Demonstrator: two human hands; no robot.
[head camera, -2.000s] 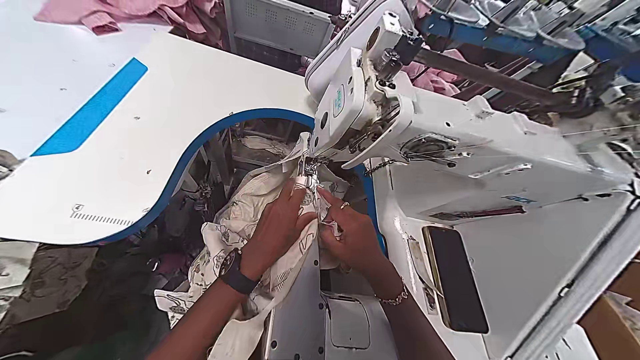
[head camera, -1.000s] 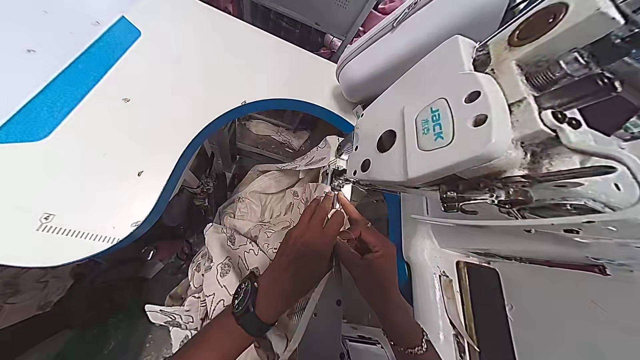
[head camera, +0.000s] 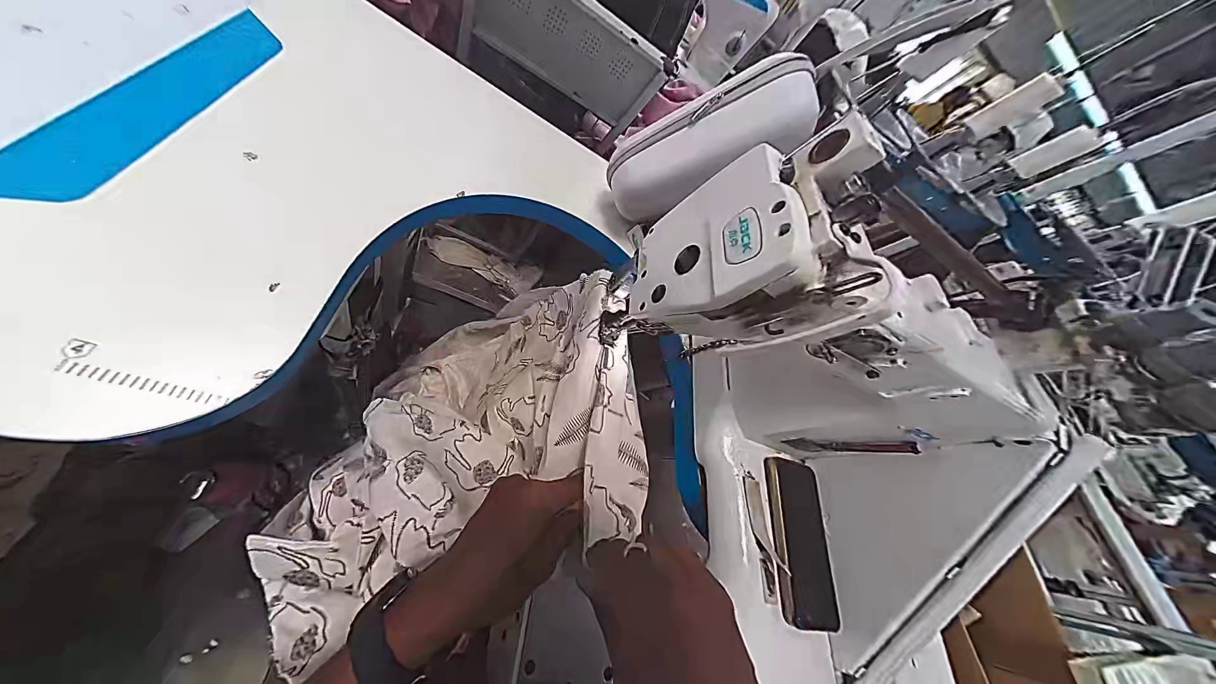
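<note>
A white printed fabric hangs in folds from beneath the needle area of a Jack industrial sewing machine. Its upper edge lies at the presser foot. My left hand, below a dark wristwatch, grips the fabric some way below the foot. Beside it on the right, my right hand holds the lower end of a narrow folded strip of the same fabric, which runs from the foot down to my fingers. The fingertips of both hands are partly hidden.
A white table with a blue curved edge spreads to the left. On the machine's white bed to the right lie a dark phone and a thin pointed tool. A pale zipped case sits behind the machine head.
Both hands have moved from close by the presser foot down along the fabric, towards me. A longer stretch of folded strip now shows between foot and hands. The view has shifted.
</note>
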